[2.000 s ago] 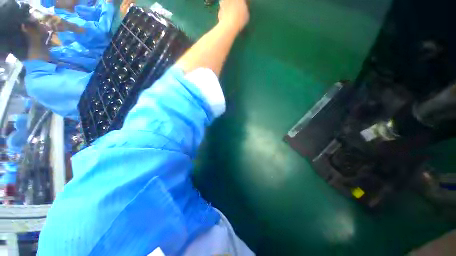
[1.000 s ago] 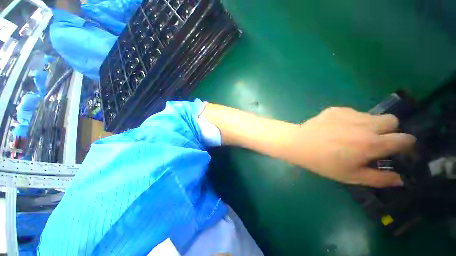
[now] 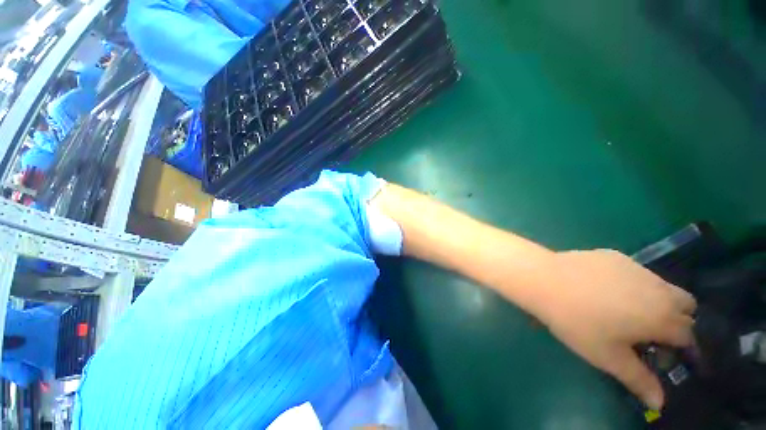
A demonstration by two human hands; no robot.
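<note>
My left hand [image 3: 626, 315] is bare and reaches over the black fixture [image 3: 710, 386] at the lower right. Its thumb and fingers are spread around a small dark part [image 3: 672, 367] with a pale mark, at the fixture. I cannot tell whether the fingers grip it. The thumb tip is beside the yellow sticker [image 3: 653, 414]. My right hand is not in view.
A thick stack of black compartment trays [image 3: 336, 101] stands at the upper left on the green mat [image 3: 521, 126]. A person's blue sleeve [image 3: 181, 42] is beyond it. A metal frame [image 3: 84, 235] and a cardboard box [image 3: 172, 197] are at the left.
My left hand came from the far side of the mat to the fixture, then moved lower in the picture with its thumb and fingers around the small part. The view has shifted, showing more at the left.
</note>
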